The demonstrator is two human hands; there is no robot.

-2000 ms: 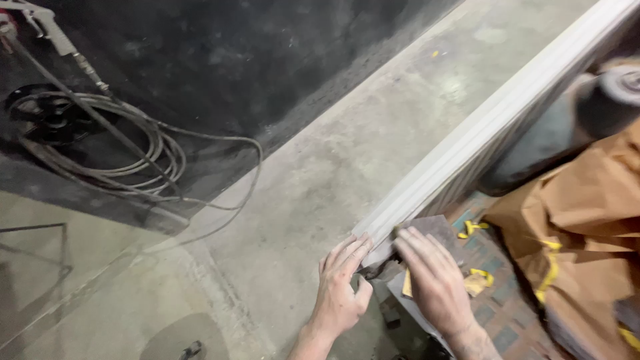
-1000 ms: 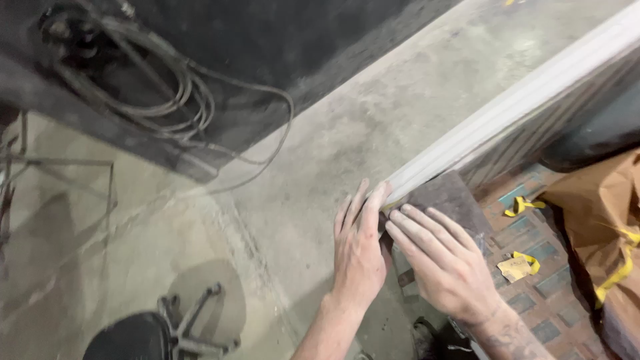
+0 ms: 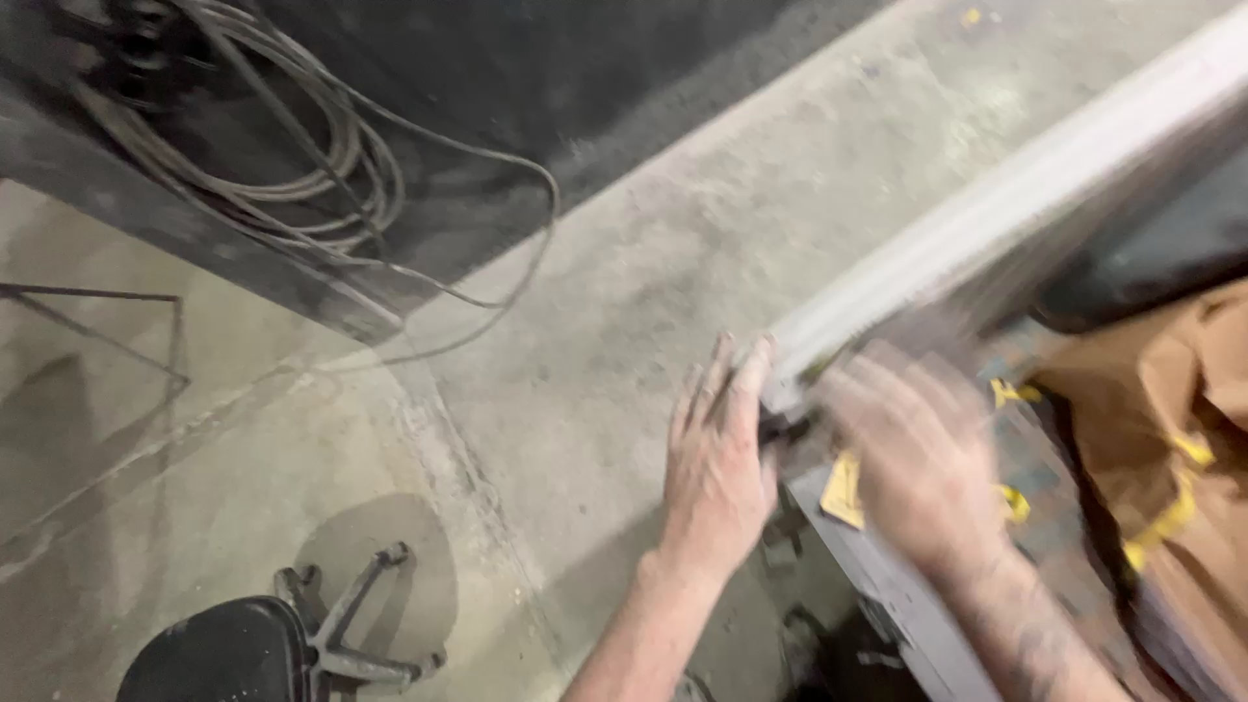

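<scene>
A long white moulded strip (image 3: 985,210) runs from the upper right down to its near end between my hands. My left hand (image 3: 717,458) rests with its fingertips against the left side of that end, thumb lower down. My right hand (image 3: 912,439), blurred by motion, lies flat over a dark grey sheet (image 3: 921,331) that looks like sandpaper, just right of the strip's end. Its palm and fingers press on the sheet. A dark piece shows below the strip's end, partly hidden by my hands.
Brown masking paper (image 3: 1160,390) with yellow tape (image 3: 1165,522) lies at the right. A yellow scrap (image 3: 843,490) is beside my right hand. A coiled hose (image 3: 361,185) hangs at the dark wall. A black wheeled stool (image 3: 219,653) stands on the concrete floor at the lower left.
My right hand and the grey sheet have shifted a little against the strip's end. My left hand stays at the strip's end. The stool, only partly seen at first, came into view as the view moved.
</scene>
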